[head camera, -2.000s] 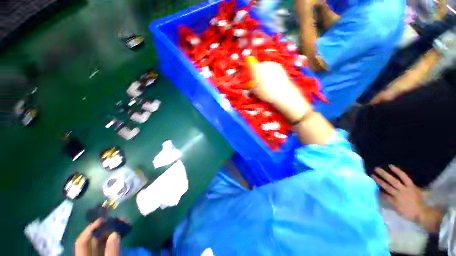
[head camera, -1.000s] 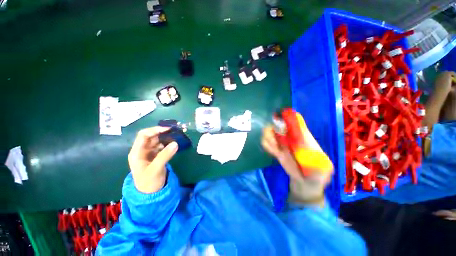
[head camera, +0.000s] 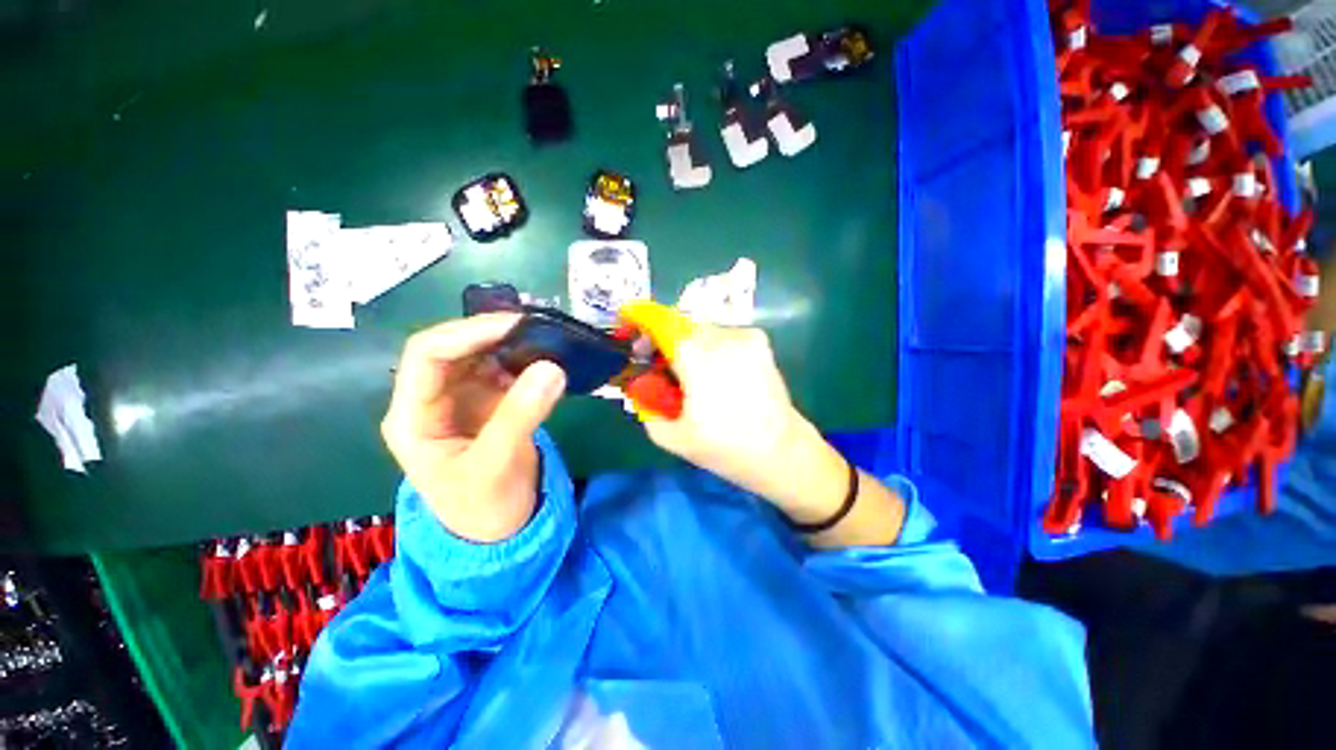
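My left hand (head camera: 472, 425) holds a black watch unit (head camera: 576, 352) between thumb and fingers above the near edge of the bench. My right hand (head camera: 725, 403), with yellow finger cots, is shut on a red spring clamp (head camera: 654, 390) at the right end of the unit. The clamp is mostly hidden by the fingers, and I cannot tell whether its jaws grip the unit. A flat black display module (head camera: 491, 298) lies just behind the left hand. A whitish squarish dispenser (head camera: 608, 279) stands behind the hands.
A blue bin (head camera: 979, 279) full of red clamps stands at the right. Open housings (head camera: 488, 207), small L-shaped pieces (head camera: 743, 139) and a black module (head camera: 547, 112) lie farther back. White papers (head camera: 321, 270) lie at left. A green crate (head camera: 161, 645) with clamped units is at lower left.
My right hand has moved left from beside the bin, bringing the red clamp to the unit. My left hand still holds the black unit. The view has shifted slightly.
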